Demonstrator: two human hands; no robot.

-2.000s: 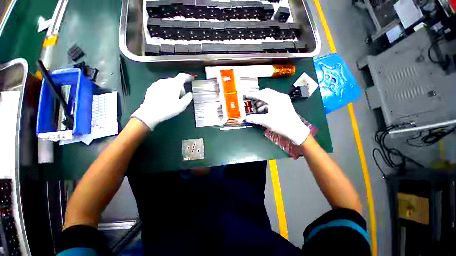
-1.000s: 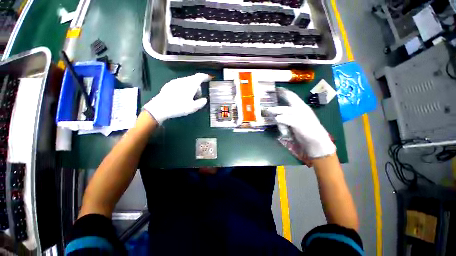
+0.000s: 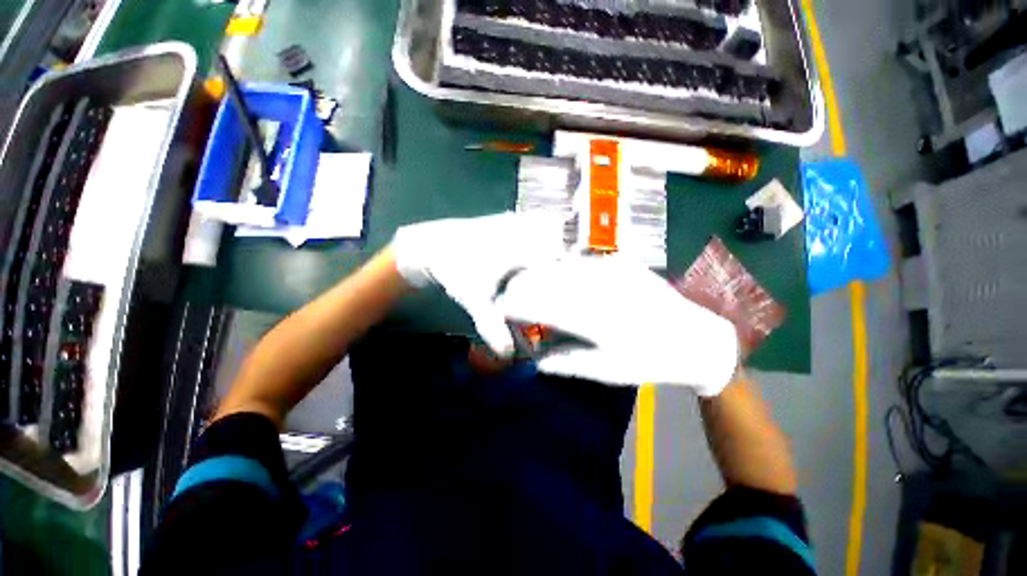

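Note:
My left hand [image 3: 467, 257], white-gloved, and my right hand [image 3: 631, 324], white-gloved, meet near the bench's front edge. Their fingers close around a small dark electrical unit [image 3: 534, 333]; only a red-orange part of it shows between them. The orange-and-white box [image 3: 604, 197] stands upright in the picture just beyond the hands, on silvery thin strips [image 3: 545, 186]. My gloves cover the strips' near edge. The pale square plate is not visible; the hands cover that area.
A metal tray [image 3: 541, 107] with dark units is at the back, another tray [image 3: 169, 169] at left. A blue parts bin [image 3: 302, 158], slim orange tool [image 3: 499, 147], orange-ended white roll [image 3: 687, 159], small black part [image 3: 758, 221], reddish bag [image 3: 732, 295] and blue plastic sheet [image 3: 839, 231] lie around.
Both hands have come together nearer my body. The unit that lay on the strips is gone from there, and a red-orange part shows between the fingers. The view has shifted left.

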